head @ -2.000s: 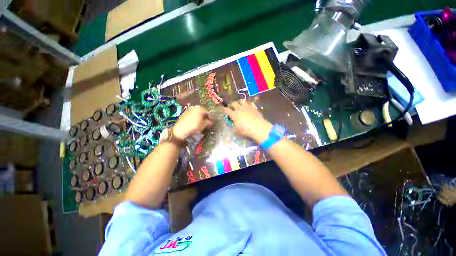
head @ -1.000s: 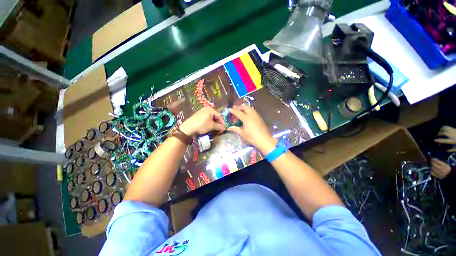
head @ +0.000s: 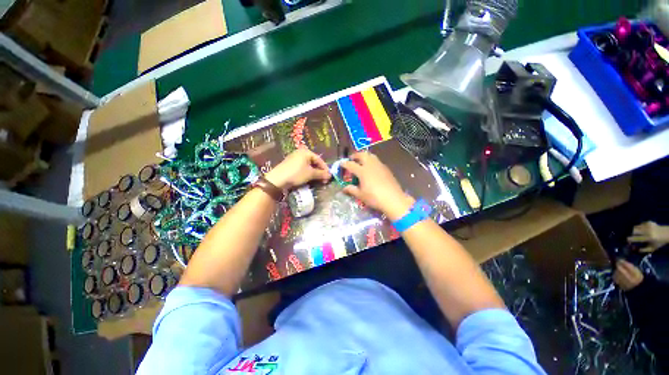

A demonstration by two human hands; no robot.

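A small green ring part (head: 339, 173) with pale wire is between my two hands over the brown printed mat (head: 381, 179). My left hand (head: 299, 170) pinches at its left side, fingertips together near the pale wire. My right hand (head: 369, 178) holds the ring from the right with thumb and fingers. A white round roll (head: 301, 201) lies on the mat just below my left hand. More green ring parts (head: 207, 192) with pale wires are heaped left of the mat. The fingers hide part of the held ring.
Dark rings (head: 128, 264) stand in rows at the far left, beside a cardboard sheet (head: 121, 143). A clear fume hood (head: 456, 69), a black fan (head: 418, 132), a black station (head: 521, 110), a yellow-handled tool (head: 469, 193) and a blue bin (head: 623, 84) are right. Another person's hands (head: 637, 256) show at far right.
My hands have come together around a green ring since the oldest frame. The white roll now shows clearly below my left hand. The camera view has shifted slightly.
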